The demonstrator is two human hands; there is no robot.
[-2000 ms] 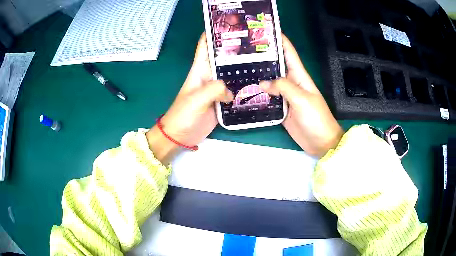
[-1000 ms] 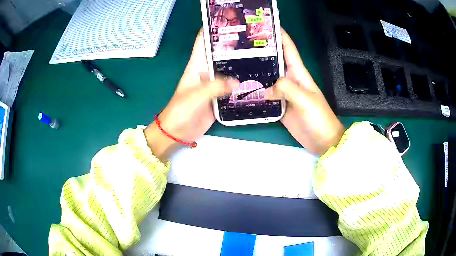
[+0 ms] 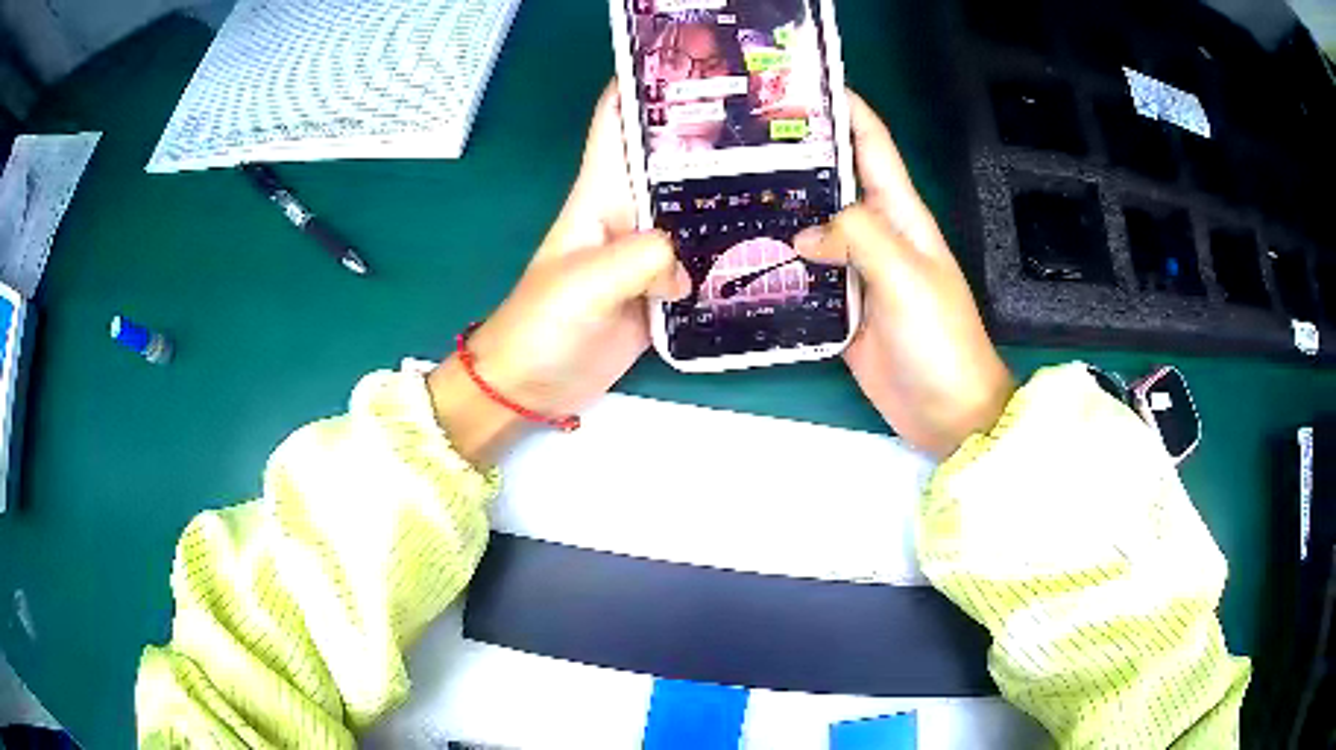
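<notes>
A smartphone [image 3: 740, 176] with a white-pink case stands out at the top centre, its upper end cut off by the picture's edge. It shows a lit chat screen over a dark keyboard. My left hand [image 3: 579, 293] holds its left side, with the thumb over the keyboard's left part. My right hand [image 3: 916, 301] holds its right side, with the thumb over the keyboard's right part. The fingers behind the phone are hidden. Both hands are bare, and a red cord is around my left wrist.
A white sheet [image 3: 718, 476] bears a black strip [image 3: 718, 615] and two blue pieces [image 3: 696, 715]. Black foam trays [image 3: 1092, 330] lie right, above a smartwatch [image 3: 1169, 413]. A printed record sheet [image 3: 337, 81], pen [image 3: 305, 220] and blue-capped bottle [image 3: 142, 340] lie left.
The phone has shifted slightly right in the picture. My thumbs have moved over the keyboard, and its upper row now shows different content. Both hands still hold the phone.
</notes>
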